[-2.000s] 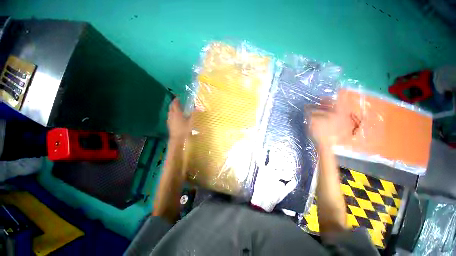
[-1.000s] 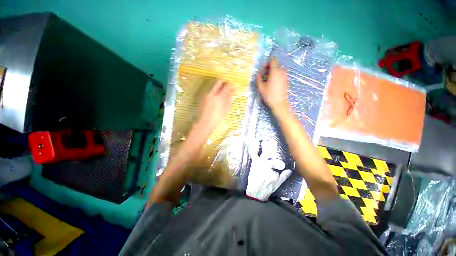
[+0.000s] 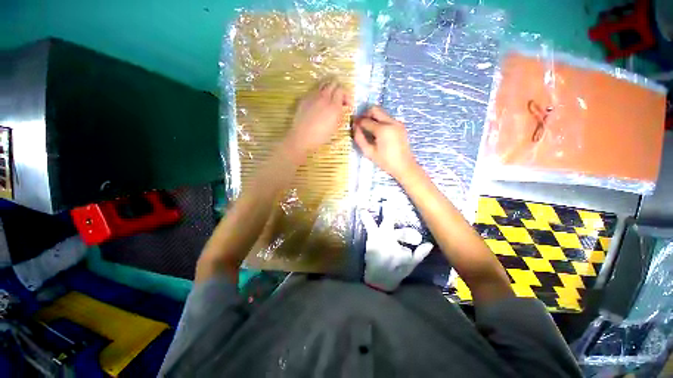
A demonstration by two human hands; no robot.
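The yellow strip stock [image 3: 258, 140] lies in clear film in front of me, with the grey strip stock [image 3: 443, 96] to its right. My left hand [image 3: 322, 114] is over the yellow stock near its right edge, fingers bent; whether it grips a strip or film cannot be told. My right hand [image 3: 381, 139] is at the seam between the yellow and grey stock, thumb and fingers pinched together; what is between them is hidden. A white work glove [image 3: 391, 251] lies on the lower part of the grey stock.
The orange strip stock [image 3: 590, 125] in film lies to the right. Below it is a yellow-black checked board [image 3: 550, 251]. A dark metal cabinet [image 3: 125, 125] stands at the left, with a red object [image 3: 125, 218] below it. Another red object [image 3: 622, 29] is at the upper right.
My hands were apart at the outer parts of the stock, then came inward over it. Now they are close together at the yellow-grey seam. The view has shifted slightly.
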